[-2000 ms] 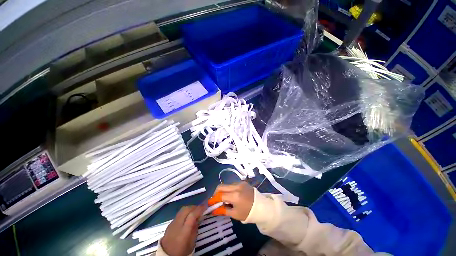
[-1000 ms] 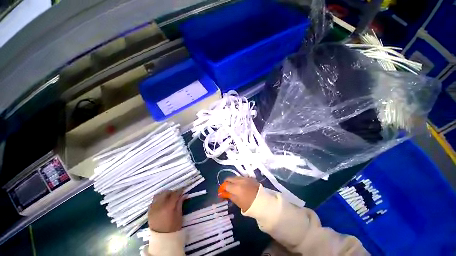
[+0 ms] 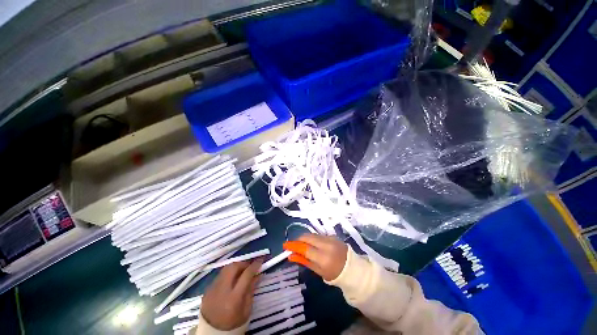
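Observation:
My left hand (image 3: 229, 294) and my right hand (image 3: 322, 255) hold one white sleeve (image 3: 275, 261) between them, left fingers at its lower left end and right fingers at its upper right end. Orange finger cots (image 3: 298, 251) cover fingertips of my right hand. A stack of white sleeves (image 3: 186, 222) lies to the left, with one loose sleeve just above my left hand. Rows of banded sleeves (image 3: 278, 298) lie under and beside my left hand, partly hidden by it. A curly tangle of white tape strips (image 3: 304, 170) lies beyond my right hand.
A crumpled clear bag (image 3: 432, 163) lies at the right, with white strips (image 3: 501, 88) behind it. A small blue tray (image 3: 196, 111) and a large blue bin (image 3: 314, 85) stand behind. A lower blue bin (image 3: 524, 262) holds small pieces. A scale (image 3: 39, 229) is far left.
One second ago my hands were apart, with the left at the stack's edge. Now they are close together, holding a sleeve. The view has shifted slightly.

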